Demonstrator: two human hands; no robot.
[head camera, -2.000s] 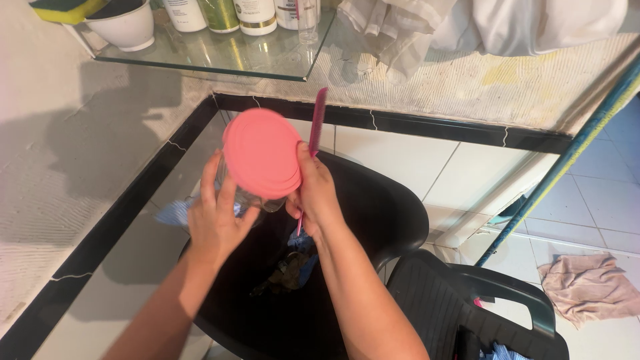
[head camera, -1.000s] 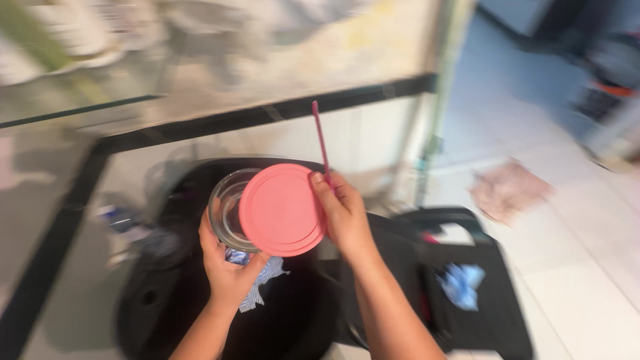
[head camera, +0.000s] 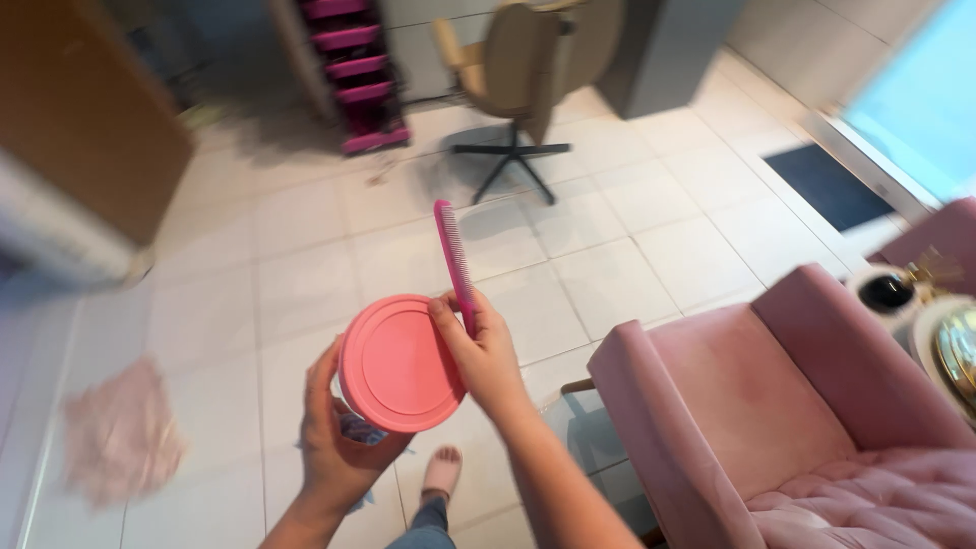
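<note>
A round container with a coral-pink lid (head camera: 402, 364) is between my two hands. My left hand (head camera: 335, 427) wraps its left and lower side, where a bit of the clear body shows below the lid. With the thumb on the lid's upper right edge, my right hand (head camera: 480, 343) also holds a pink comb (head camera: 455, 263), which points up with its teeth to the right. The lid hides most of the container and whatever is inside.
A pink tufted armchair (head camera: 732, 389) stands at the right, beside a small table with decorations. A swivel chair (head camera: 518, 76) and a pink-tiered trolley (head camera: 358, 72) are at the back. A pink cloth (head camera: 124, 435) lies on the tiled floor, left. My foot (head camera: 443, 470) shows below.
The view has swung from the black basin and shelf to the open room. The lid, beside the container's open mouth one second ago, now covers it. The comb stays in my right hand.
</note>
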